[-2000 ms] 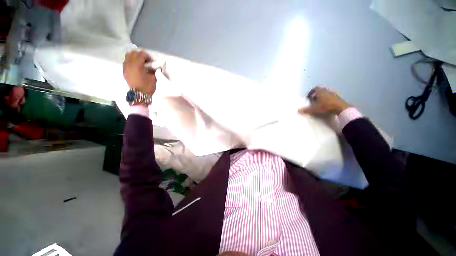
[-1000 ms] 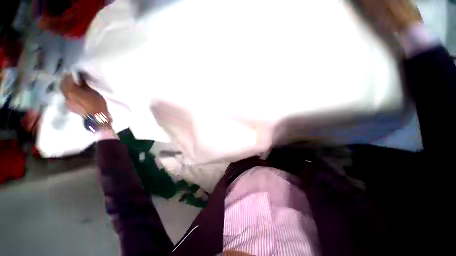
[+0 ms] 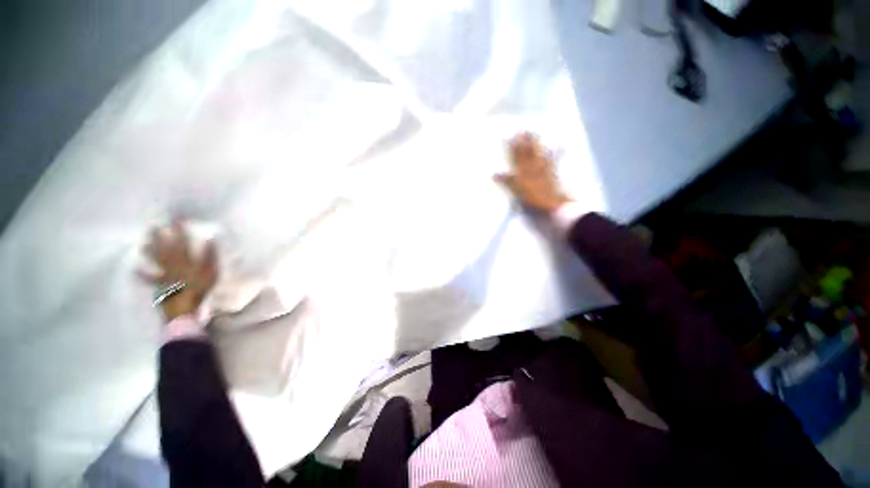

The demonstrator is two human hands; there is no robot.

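A large white fabric (image 3: pixel 382 219) lies over the table with wrinkles and folds, and its near edge hangs by my body. My left hand (image 3: pixel 181 265) rests on the fabric at the left with fingers spread. My right hand (image 3: pixel 532 173) rests flat on the fabric near its right edge, fingers apart. Neither hand grips anything visible. The fabric is very bright, so its detail is washed out. Both hands are slightly blurred.
The blue-grey table (image 3: pixel 634 143) shows right of the fabric. Black shears (image 3: pixel 685 76) lie at the upper right, beside pale blocks (image 3: pixel 607 13) cut by the top edge. A blue bin (image 3: pixel 822 386) and clutter stand below the table at the right.
The fabric was gripped and lifted by both hands; it now lies spread across the table. Both hands have let go and lie flat on it. The view has turned to the right.
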